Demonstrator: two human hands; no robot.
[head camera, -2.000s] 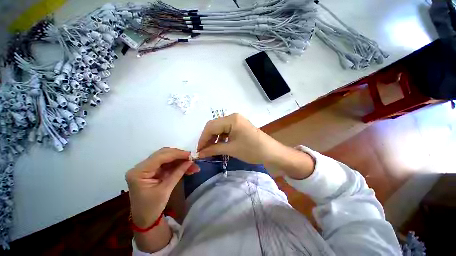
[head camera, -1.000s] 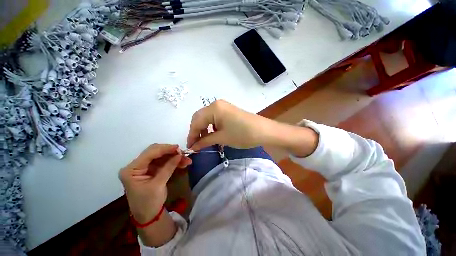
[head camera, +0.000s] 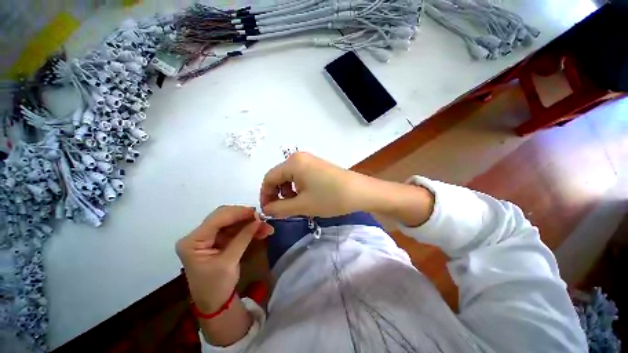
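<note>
My left hand (head camera: 224, 241) pinches a tiny white connector housing (head camera: 261, 216) between thumb and fingertips, just past the table edge above my lap. My right hand (head camera: 303, 187) meets it from the right, its thumb and fingers closed on thin core wires (head camera: 292, 219) at the housing. The wires run right, below the right hand, to a pale cable end (head camera: 316, 230) at my lap. Other wire tips show above the right knuckles. Whether a wire sits in the housing is too small to tell. Loose white housings (head camera: 244, 139) lie scattered on the table beyond my hands.
Heaped pigtail cables (head camera: 103, 138) cover the table's left side. Bundled grey cables (head camera: 296, 24) lie along the back, with more plugs (head camera: 492, 41) at the right. A smartphone (head camera: 361, 87) lies near the table edge. A red stool (head camera: 551, 96) stands at the right.
The camera view has shifted slightly. Both hands stay together at the small housing; the right fingers have closed in a little around the wires.
</note>
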